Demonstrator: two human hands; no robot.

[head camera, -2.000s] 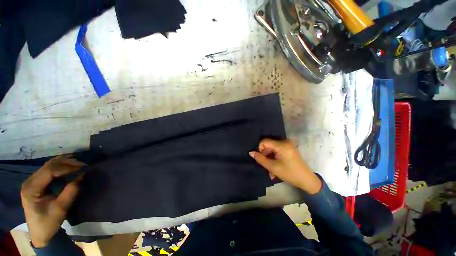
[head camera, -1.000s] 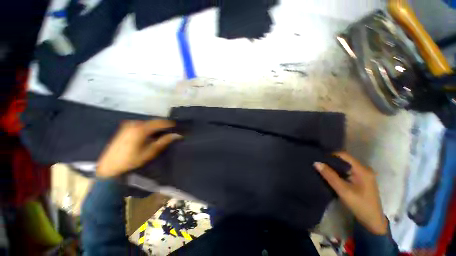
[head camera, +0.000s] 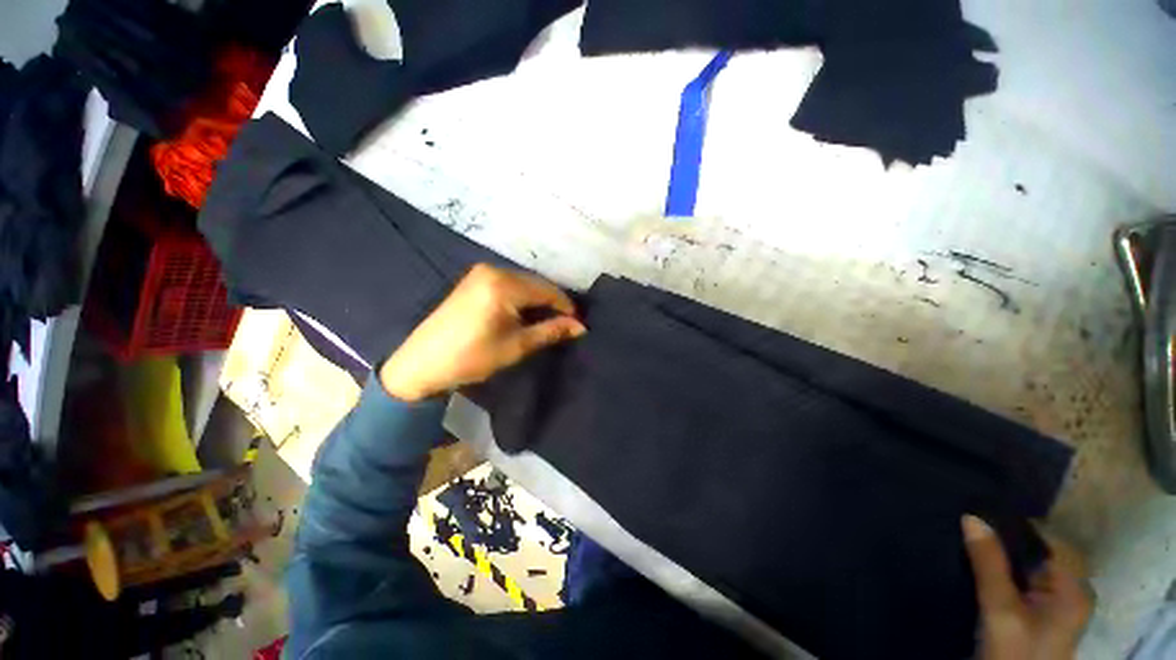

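A black fabric panel [head camera: 761, 464] lies along the near edge of the pale table, with a long fold running near its far edge. My left hand [head camera: 490, 333] pinches the panel's left end between thumb and fingers. My right hand [head camera: 1032, 600] holds its right end; the hand is partly cut off by the lower edge of the picture. More black panels [head camera: 335, 239] lie to the left of my left hand and hang toward the table's left end.
A blue strip [head camera: 687, 142] lies beyond the panel. Small black pieces [head camera: 890, 77] are heaped at the far side. The iron [head camera: 1154, 348] shows partly at the right edge. A red basket [head camera: 187, 299], a carton [head camera: 290, 393] and a wooden stool [head camera: 161, 535] stand at left.
The view has swung left, so the iron is mostly out at right and the basket and stool show at left. Both hands still hold the panel at its ends.
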